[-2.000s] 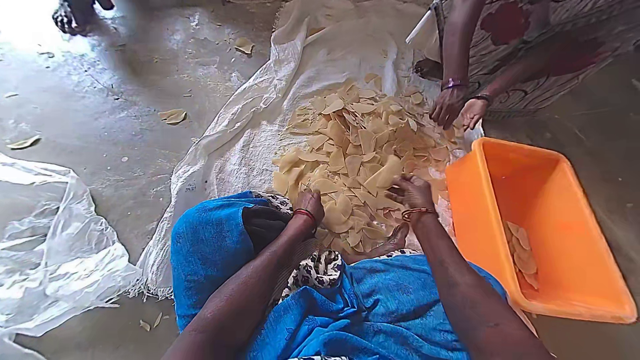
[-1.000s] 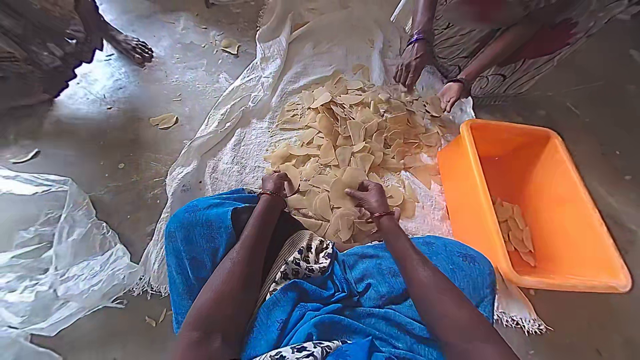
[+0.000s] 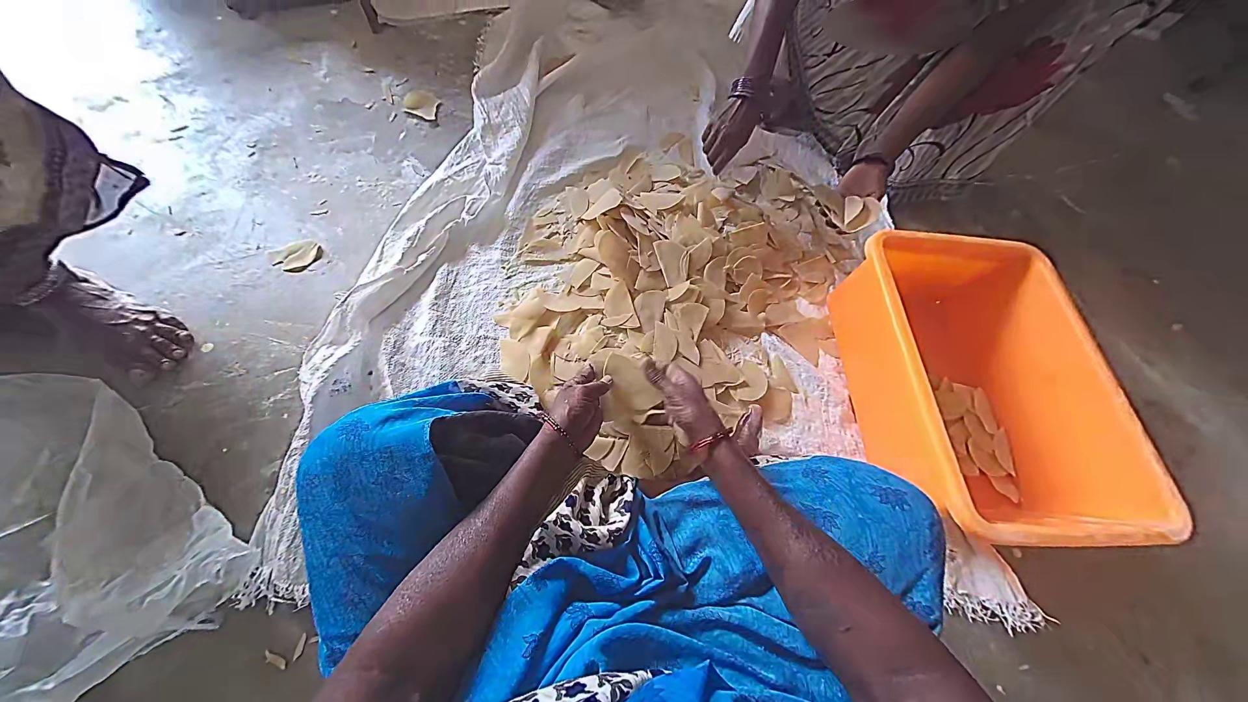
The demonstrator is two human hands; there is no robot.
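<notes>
A heap of thin, pale yellow discs and half-rounds (image 3: 673, 258) is spread on a white woven sheet (image 3: 439, 283). At the heap's near edge, my left hand (image 3: 579, 408) pinches the left side of a round thin disc (image 3: 632, 385). My right hand (image 3: 684, 402) has its thumb and fingers at the right side of the same disc. Both hands are just above the pieces in front of my lap. To the right stands an orange plastic tub (image 3: 1082, 390) with a small pile of similar pieces (image 3: 975, 439) inside.
Across the heap, another person's hands (image 3: 733, 129) touch the pieces; one holds some near the tub. Another person's foot (image 3: 122, 322) rests on the floor at left. A translucent plastic sheet (image 3: 127, 546) lies at lower left, and loose pieces (image 3: 296, 255) lie on the floor.
My hands have come together around one disc; a second ago they were farther apart. The other person's hand at the far edge has shifted over the heap.
</notes>
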